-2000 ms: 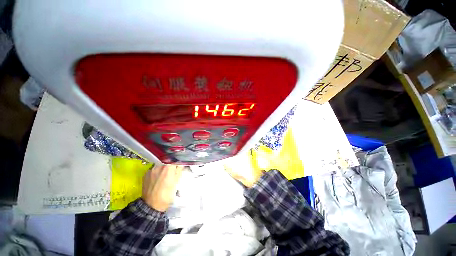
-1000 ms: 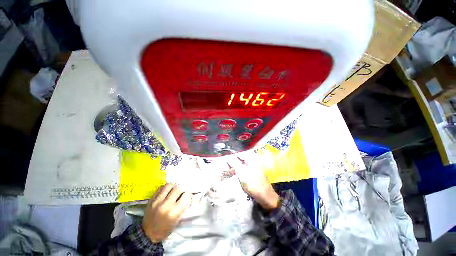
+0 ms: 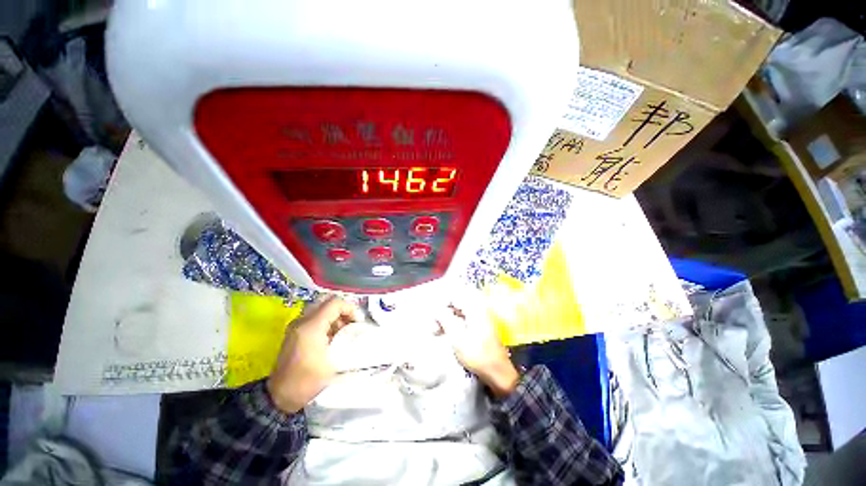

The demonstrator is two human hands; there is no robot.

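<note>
The white button machine head (image 3: 342, 47) looms over the work, with a red control panel (image 3: 361, 119) reading 1462. A pale garment (image 3: 399, 399) lies below it, over the front edge and lap. My left hand (image 3: 309, 356) grips the garment's left part, fingers bent, close below the head. My right hand (image 3: 478, 344) is on the garment's right part; bright glare washes out its fingers, so its exact hold is unclear. A small dark metal part (image 3: 382, 304) shows just under the head between the hands.
Heaps of shiny silver-blue parts lie left (image 3: 237, 261) and right (image 3: 527, 228) of the head. Yellow patches (image 3: 261, 332) are on the white table (image 3: 123, 285). A cardboard carton (image 3: 665, 57) stands behind right. A grey garment pile (image 3: 712, 380) lies right, beside a blue bin (image 3: 591, 380).
The view has shifted, so the machine head sits further left and more of the right heap shows. My left hand has moved up towards the head from a lower place. The display still reads 1462.
</note>
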